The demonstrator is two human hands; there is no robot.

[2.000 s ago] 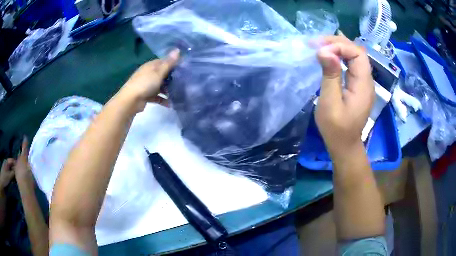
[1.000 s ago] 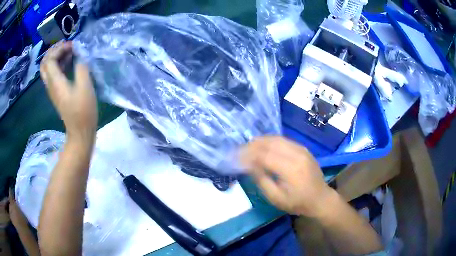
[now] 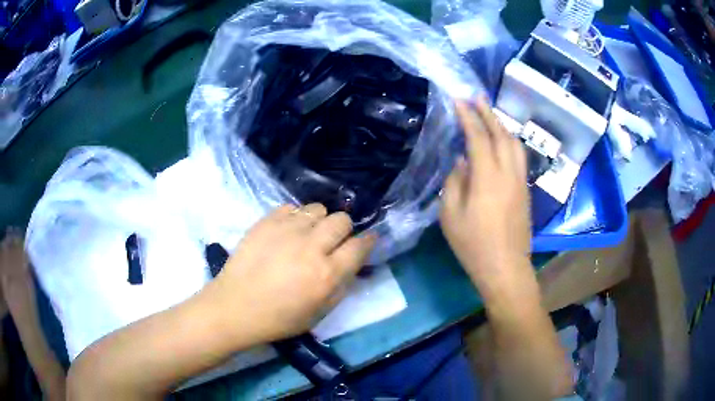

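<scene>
A large clear plastic bag (image 3: 215,117) stands open with its rim spread wide, heaped with glossy black plastic parts (image 3: 345,117). My left hand (image 3: 294,258) grips the near rim of the bag, its fingers curled over the plastic. My right hand (image 3: 490,180) lies against the right side of the rim, slightly blurred; whether it grips the plastic is unclear. The black electric screwdriver (image 3: 313,360) lies on the white sheet (image 3: 376,301) and over the bench edge, partly hidden under my left forearm.
A smaller clear bag (image 3: 86,188) lies at left with one black part (image 3: 135,258) on it. A screw feeder (image 3: 557,102) stands in a blue tray (image 3: 584,239) at right. A cardboard box (image 3: 651,274) is below the bench edge. Another person's hand (image 3: 16,274) shows at far left.
The bag has gone from raised and gathered to standing open, its black parts exposed. My left hand has come down to the near rim, and my right hand has moved up to the right side.
</scene>
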